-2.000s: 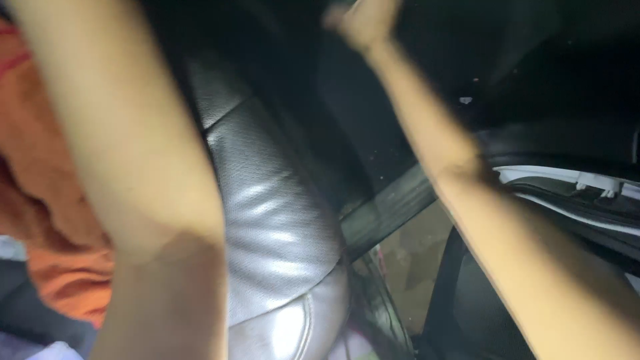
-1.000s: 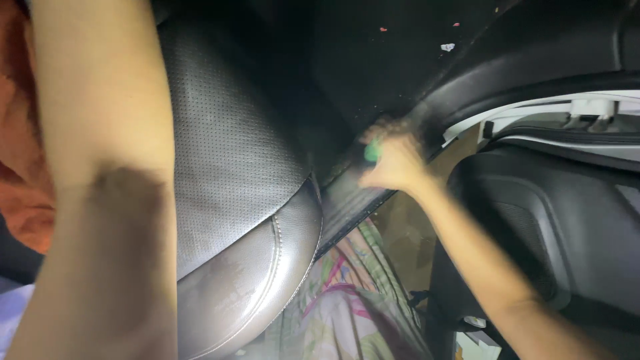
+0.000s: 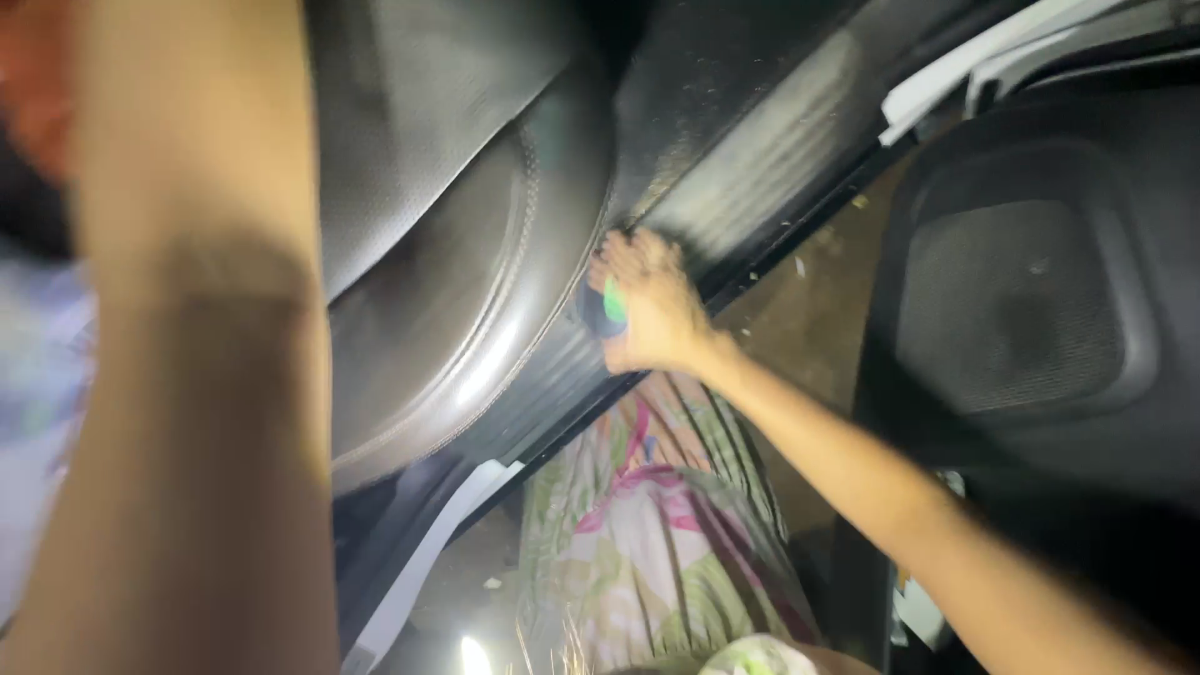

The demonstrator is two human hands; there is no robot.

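Observation:
My right hand [image 3: 656,305] is on the car's door sill [image 3: 769,155], beside the rounded edge of a leather car seat [image 3: 469,309]. Its fingers are curled over a small dark object with a green part [image 3: 614,300], too blurred to name. Of my left arm only the blurred forearm shows, crossing the left side of the view in front of the seat; the left hand lies outside the picture.
An open car door with a speaker grille [image 3: 1012,305] stands at the right. Floral clothing [image 3: 656,553] hangs below the sill. Orange cloth [image 3: 37,84] lies at the upper left. Small bits are scattered on the ground [image 3: 806,291].
My right hand has come back along the sill toward my body, beside the seat edge. The view has shifted toward the sill and door.

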